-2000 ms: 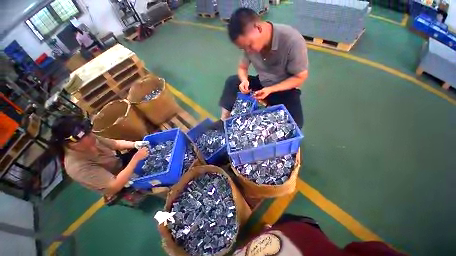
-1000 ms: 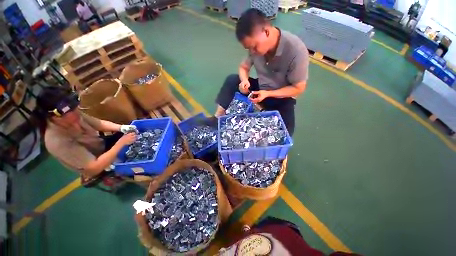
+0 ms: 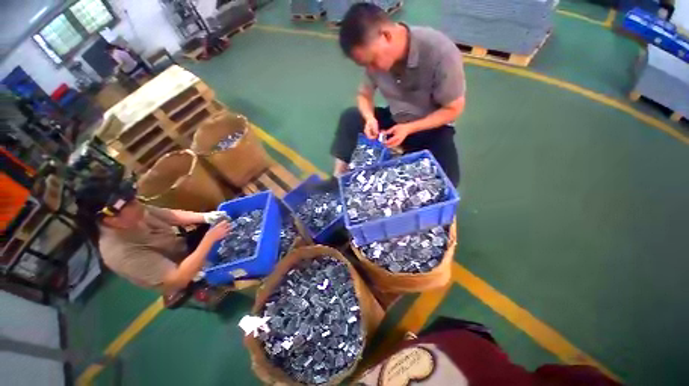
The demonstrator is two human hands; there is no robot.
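Neither of my hands is in the picture; only my dark red clothing with a pale patch shows at the bottom edge. Nearest in front of me is a round brown drum (image 3: 261, 362) heaped with small grey metal parts (image 3: 313, 320). A white crumpled glove or rag (image 3: 254, 325) lies on its left rim. A second drum (image 3: 412, 282) stands to its right, full of parts, with a large blue crate (image 3: 404, 226) of parts on top.
A person in a grey polo (image 3: 423, 83) sits behind the crate, handling small parts. A person in a cap (image 3: 143, 249) reaches into another blue crate (image 3: 266, 245). Two brown drums (image 3: 170, 185) and stacked pallets (image 3: 155, 105) stand at the back left.
Against one second ago, the view has shifted, so the drums and crates stand further right in the picture. The polo wearer's hands and the other person's hands have moved slightly.
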